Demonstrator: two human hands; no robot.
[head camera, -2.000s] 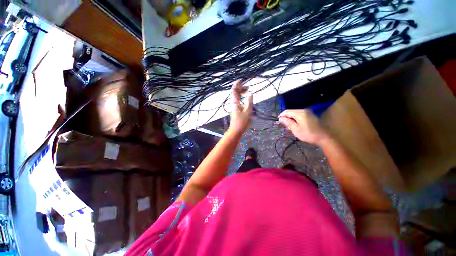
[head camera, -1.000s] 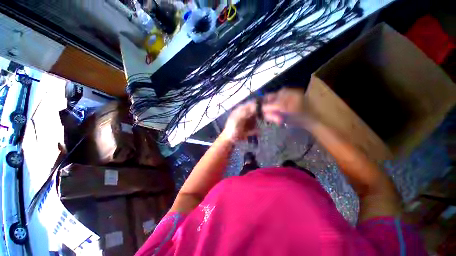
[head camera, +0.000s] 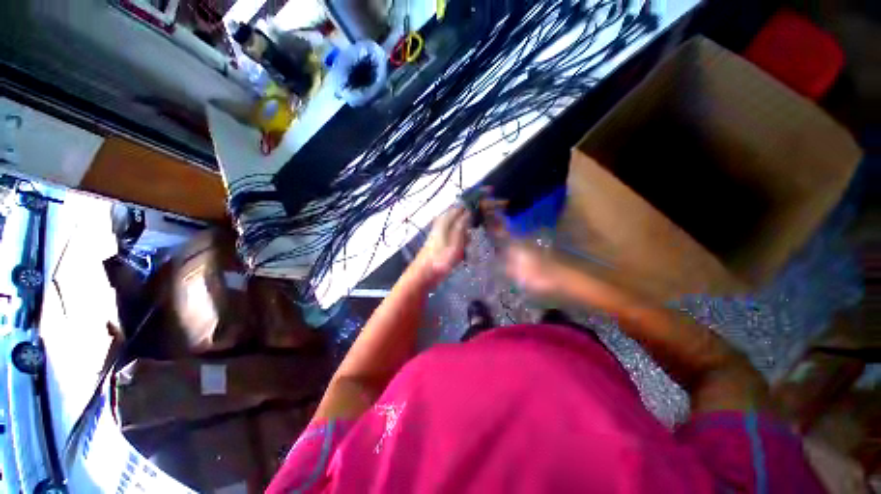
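Note:
My left hand (head camera: 446, 239) is raised near the table's front edge, its fingers around a small dark coiled cable bundle (head camera: 472, 201). My right hand (head camera: 522, 260) is just right of it, blurred, with its fingertips reaching up to the bundle. Whether the right fingers grip the bundle is unclear. Loose black cables (head camera: 415, 135) lie in long rows across the white table (head camera: 372, 253), beyond my hands. No tie can be made out at the fingertips.
An open carton (head camera: 618, 214) stands at the right, with a red stool or bin (head camera: 797, 56) behind it. Brown packed cartons (head camera: 261, 386) are stacked at the left. A tub of ties (head camera: 359, 72), scissors (head camera: 408, 46) and yellow tape (head camera: 274, 114) are at the table's back.
My hands came together from apart, and the cable between them is now a small bundle. My right hand has since dropped slightly. The view has turned, shifting the table left.

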